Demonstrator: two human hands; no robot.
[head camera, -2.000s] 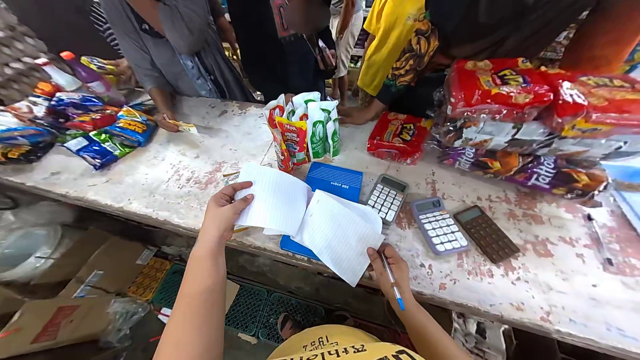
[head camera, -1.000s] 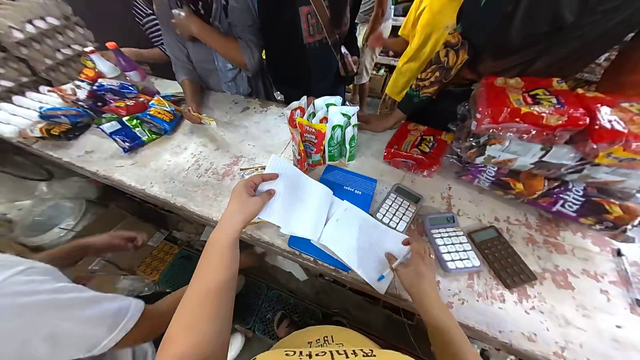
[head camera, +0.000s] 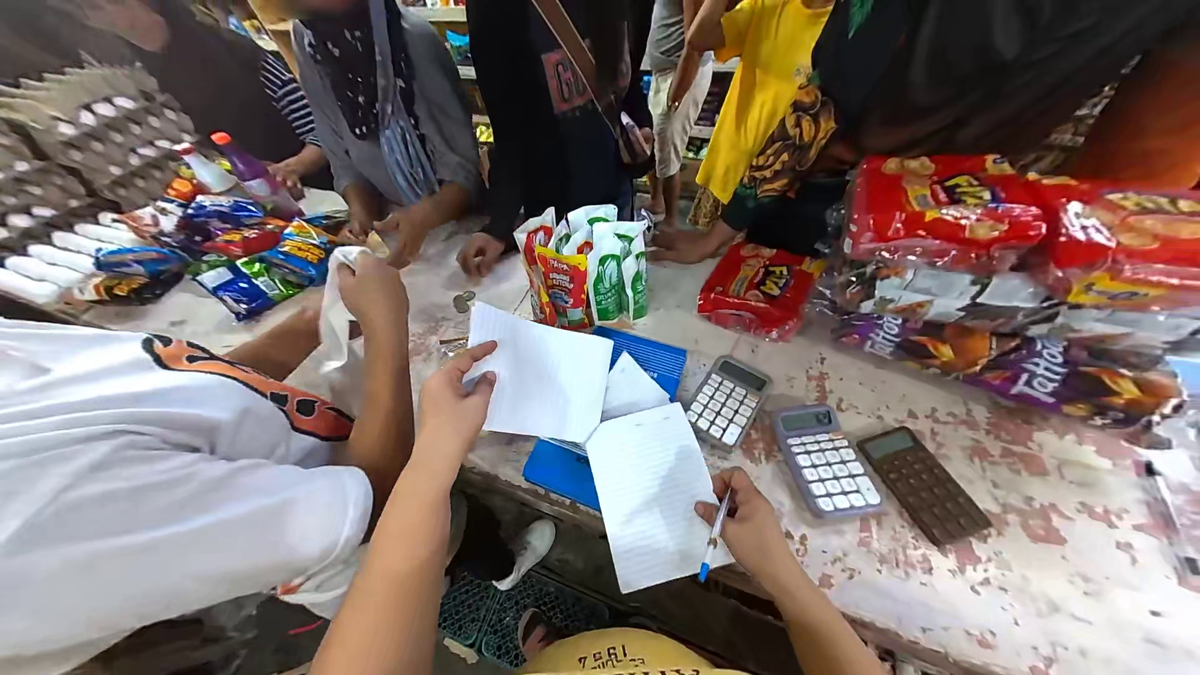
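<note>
My left hand (head camera: 457, 398) pinches the left edge of a white lined sheet of paper (head camera: 539, 375). Another lined sheet (head camera: 652, 487) is in my right hand (head camera: 741, 516), which also holds a blue-tipped pen (head camera: 716, 536). Under the sheets lies a blue-covered notebook (head camera: 656, 361) at the counter's near edge. Right of it are a grey calculator (head camera: 728, 403), a lilac-grey calculator (head camera: 825, 461) and a brown calculator (head camera: 923, 485). Behind the sheets, ketchup and other pouches (head camera: 586, 272) stand upright.
On the worn counter (head camera: 1050, 562), red and purple snack packs (head camera: 947, 211) are piled at right. Snack packets (head camera: 253, 262), bottles (head camera: 246, 173) and egg trays (head camera: 112, 141) are at left. A co-worker in a white shirt (head camera: 169, 450) leans in close at left; several people stand opposite.
The person in the white shirt has moved in beside my left arm, with a white plastic bag in hand. Both of my hands still hold the paper sheets.
</note>
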